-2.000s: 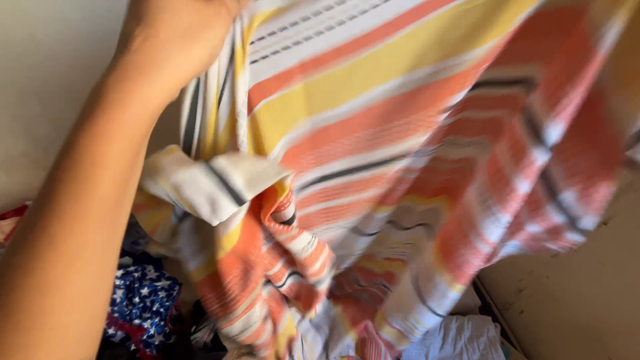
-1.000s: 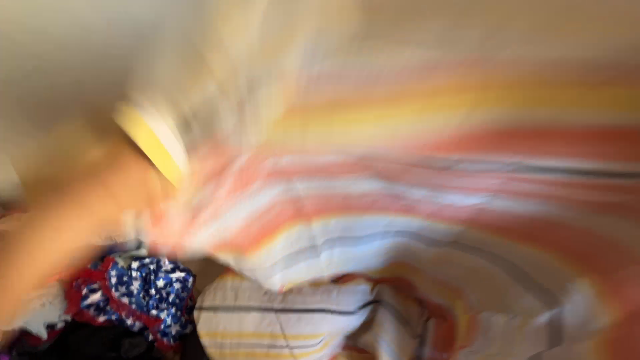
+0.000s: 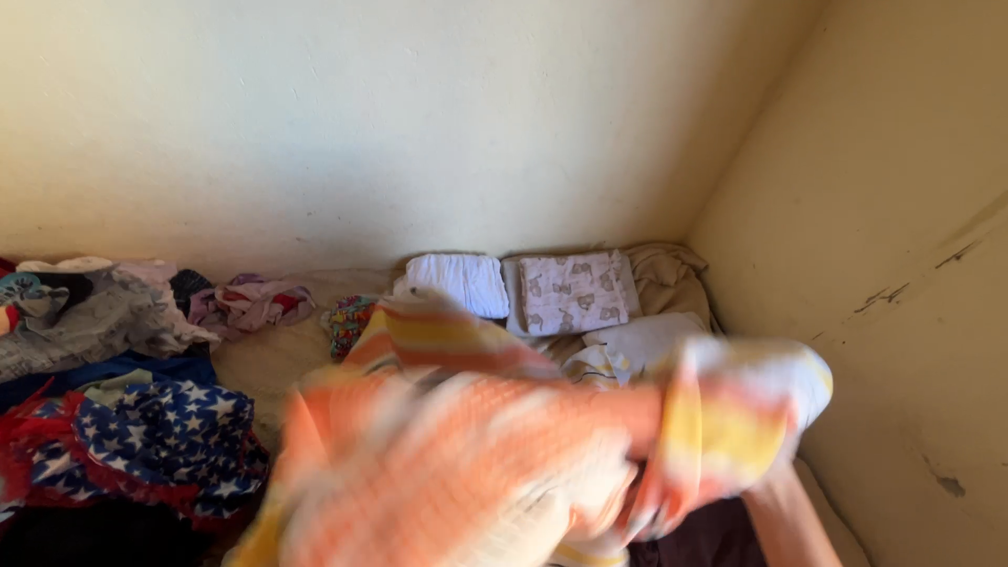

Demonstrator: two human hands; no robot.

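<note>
A large cloth with orange, yellow, white and dark stripes fills the lower middle of the head view, blurred by motion. Part of it is bunched up at the right, over the end of a bare forearm that rises from the bottom edge. This forearm looks like my right one; the cloth covers the hand, so its fingers and grip are hidden. I cannot make out my left hand, which may be behind or under the cloth.
Folded white cloth and a folded elephant-print cloth lie by the wall. Loose clothes, including a star-print garment, are heaped at the left. A marked wall stands close on the right.
The striped cloth has come down from the upper part of the view to the lower middle. The arm seen at the left before is out of sight there. The view has shifted, showing more wall.
</note>
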